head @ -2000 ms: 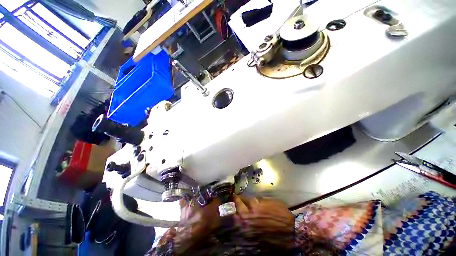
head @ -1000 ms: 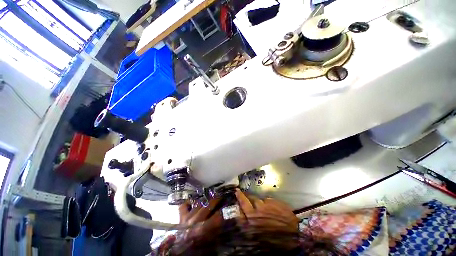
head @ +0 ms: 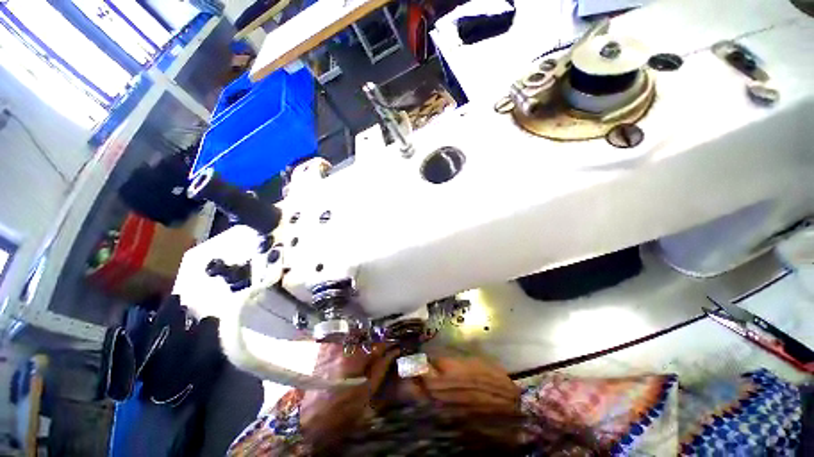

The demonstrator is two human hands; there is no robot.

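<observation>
The white sewing machine arm crosses the view. My left hand and my right hand are close together at the needle area, below the tension knob. Dark hair covers part of both hands, and the picture is blurred there. The fingers point up to the presser area; what they hold cannot be made out. A lamp spot shines on the bed plate beside the fingers. A black piece lies behind the arm.
Red-and-dark snips lie at the right on the white tabletop. The bobbin winder sits on the arm. Blue bins and a red-and-brown box stand beyond. Black pieces with pale edges are at the left.
The camera view has shifted slightly, so the machine sits a little differently in the picture. My hands remain at the needle area, with small changes in finger position.
</observation>
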